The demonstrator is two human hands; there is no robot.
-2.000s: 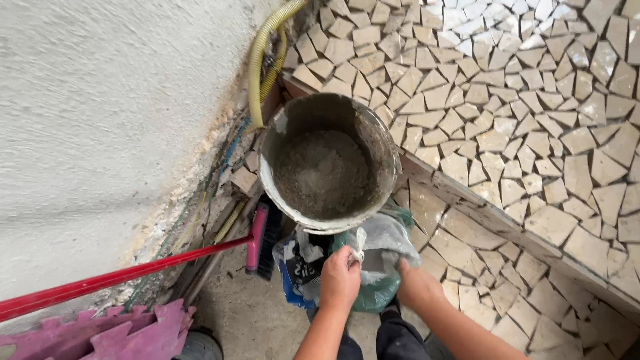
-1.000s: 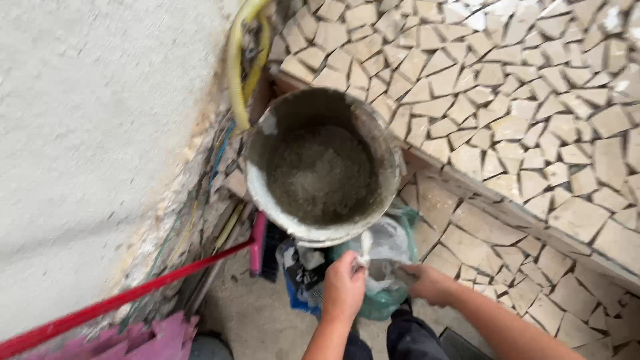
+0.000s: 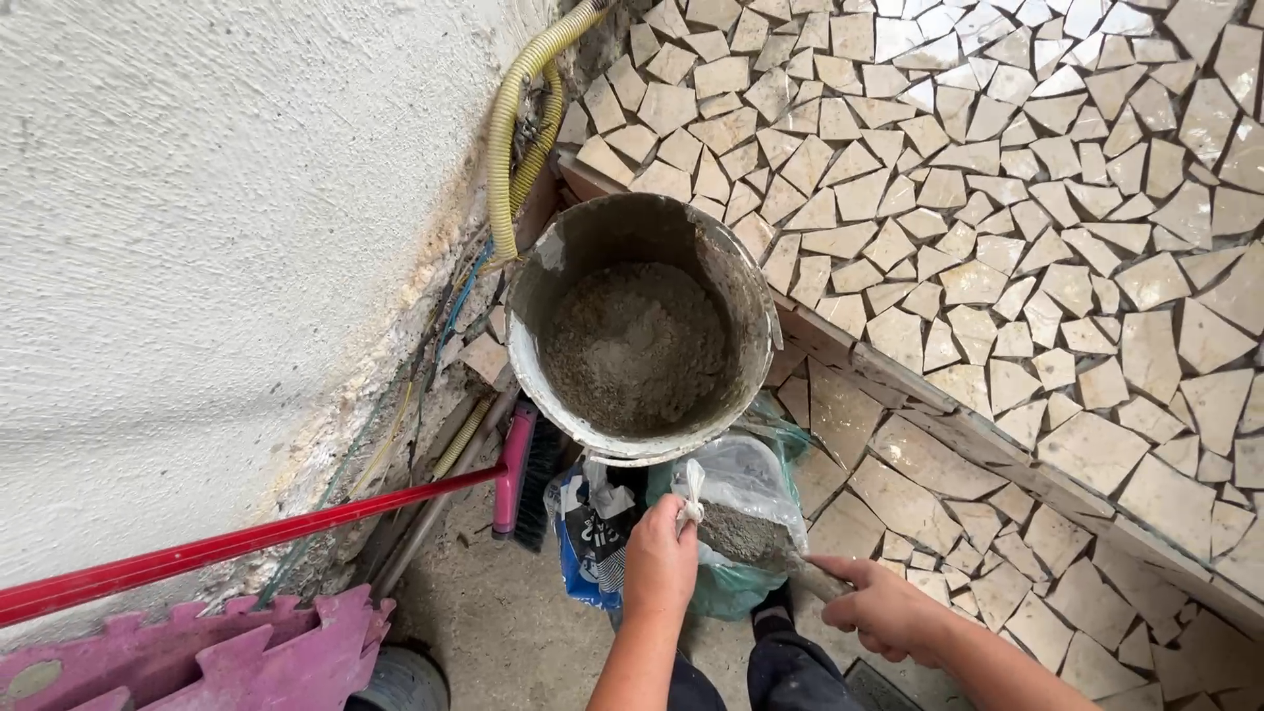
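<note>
My left hand [image 3: 660,555] grips the knotted top of a plastic bag [image 3: 752,464], which hangs open just below the bucket. My right hand [image 3: 889,602] is closed around the handle of a trowel [image 3: 822,577]; its blade end is at the bag's mouth, beside grey powdery material [image 3: 743,533], and is mostly hidden by it. Above both hands stands a mortar-stained bucket [image 3: 546,380] holding damp grey-brown mix [image 3: 637,351]. A green plastic bag [image 3: 731,592] lies around the clear one.
At left, a red-handled broom [image 3: 247,534] with a pink head leans by the rough white wall [image 3: 217,217]. Pink foam mats [image 3: 276,657] lie lower left. A yellow corrugated hose [image 3: 506,138] runs behind the bucket. The step [image 3: 889,370] bears broken tiles. A blue bag [image 3: 588,553] sits beside my left hand.
Grey powdery material now shows plainly at the bag's mouth, beside the trowel. My left hand keeps hold of the knotted plastic, and the bucket stays in place.
</note>
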